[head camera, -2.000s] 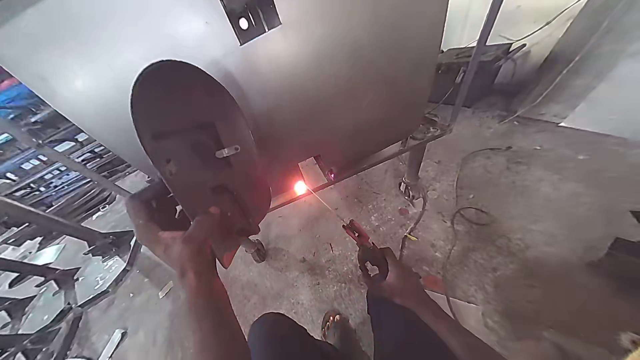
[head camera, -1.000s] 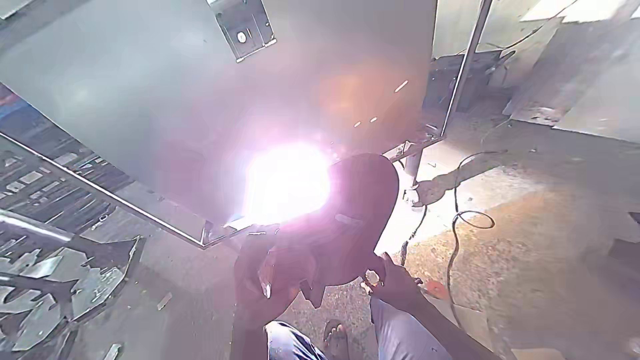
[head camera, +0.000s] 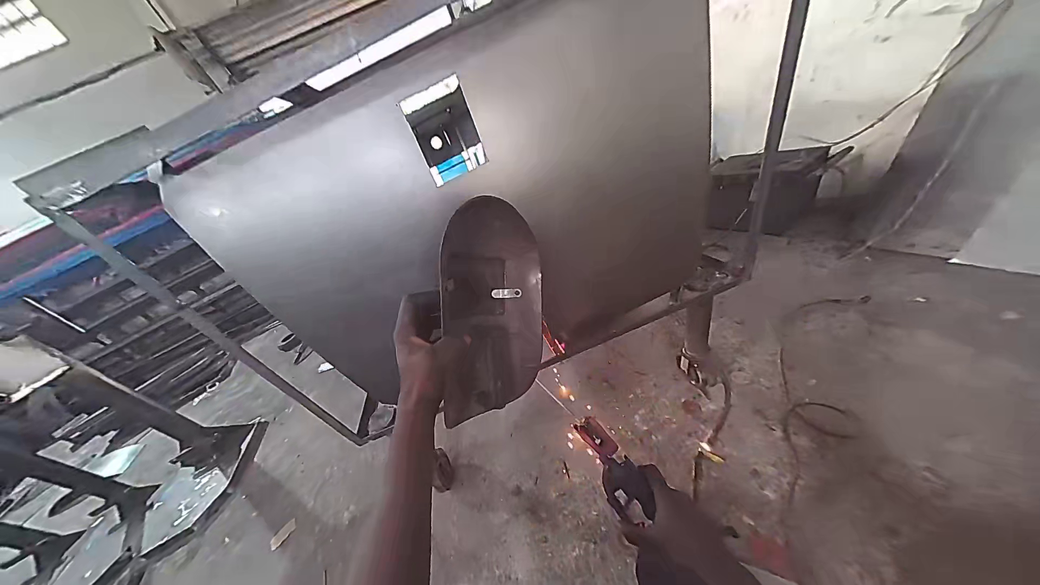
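My left hand (head camera: 426, 357) holds a dark handheld welding shield (head camera: 493, 349) upright in front of a large grey sheet-metal panel (head camera: 601, 162). My right hand (head camera: 658, 504) is closed around an electrode holder (head camera: 605, 451). From its red jaws a thin welding electrode (head camera: 559, 398) runs up and left toward the frame's lower bar (head camera: 634, 329); its far end is hidden behind the shield. Orange sparks fall around the electrode and the holder. The panel has a rectangular cutout (head camera: 445, 134) above the shield and stands within a metal frame.
A caster wheel (head camera: 442, 470) stands below the frame. A welding cable (head camera: 723, 406) lies on the concrete floor (head camera: 910, 390) at the right, near a dark box-shaped unit (head camera: 764, 191) by the wall. Metal bars (head camera: 162, 317) are stacked at the left, with cut metal frames (head camera: 138, 487) in front.
The bright arc seen one second ago no longer shows; sparks fall instead. The shield was at the left two seconds ago, then moved right across the weld area. The view has tilted up.
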